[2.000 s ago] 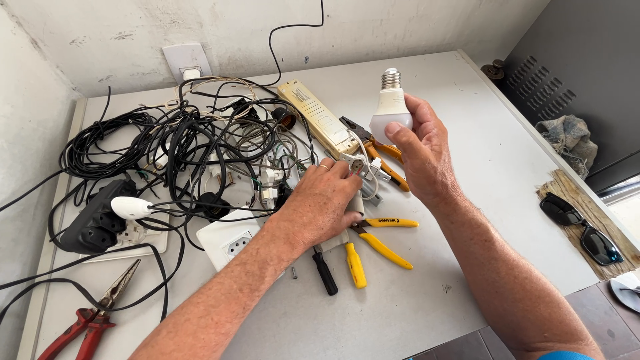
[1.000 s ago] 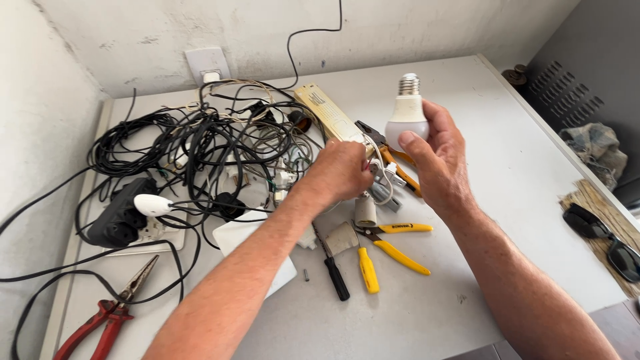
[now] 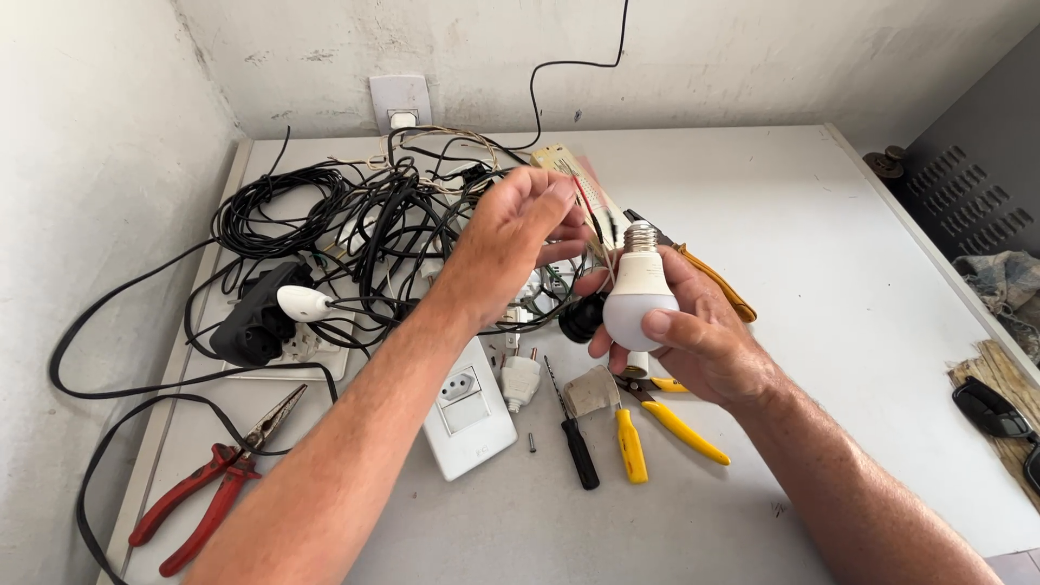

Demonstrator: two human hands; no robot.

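Observation:
A white LED bulb (image 3: 640, 296), its metal screw base up, is in my right hand (image 3: 699, 329), with the thumb on its dome. A black lamp socket (image 3: 582, 317) is at the fingertips of that hand, left of the bulb; whether they grip it is partly hidden. Above the socket, my left hand (image 3: 524, 227) has thumb and forefinger at the end of a thin red wire (image 3: 583, 199), which runs down toward the right hand beside a dark wire. Behind the hands are a tangle of black cables (image 3: 398, 219) and a cream plastic case (image 3: 561, 162).
Red-handled pliers (image 3: 236, 463) lie front left, near a black adapter (image 3: 260, 317). A white socket plate (image 3: 467, 414), white plug (image 3: 520, 380), black-handled screwdriver (image 3: 578, 451), yellow-handled tool (image 3: 630, 447) and yellow cutters (image 3: 682, 431) are in front. Orange-handled pliers (image 3: 715, 280) and sunglasses (image 3: 991, 406) lie to the right.
My left hand has risen from the clutter, and a red wire now shows at its fingertips. My right hand has lowered with the bulb. The black socket now shows beside it.

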